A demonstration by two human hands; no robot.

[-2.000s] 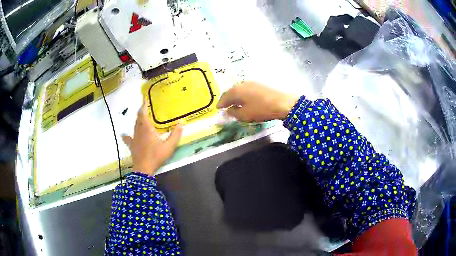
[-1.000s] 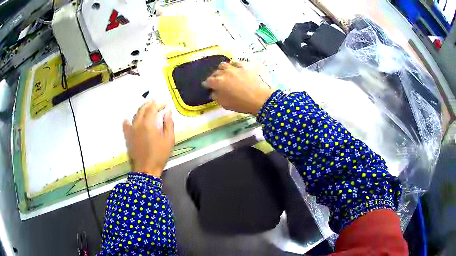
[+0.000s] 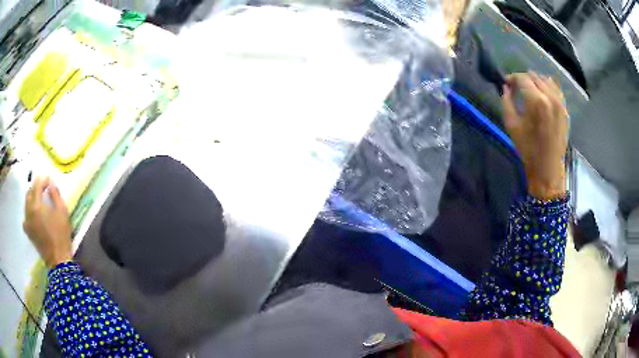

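The yellow template stands open on the white template board at the left; white shows inside its frame, with no black panel in it. My left hand lies on the board near the template's lower end, empty, fingers slightly bent. My right hand is raised far out at the right, its fingertips closed on a blurred black fabric panel hanging beyond them. A stack of black panels lies on the grey table near my body.
A clear plastic bag hangs over the table's right edge. A blue bin with dark contents is below right. A green item is at the upper left. Another worktop with a small black piece is at the far right.
The view has turned right. The black panel has left the open template frame. My right hand has moved from it to the far right with a black panel.
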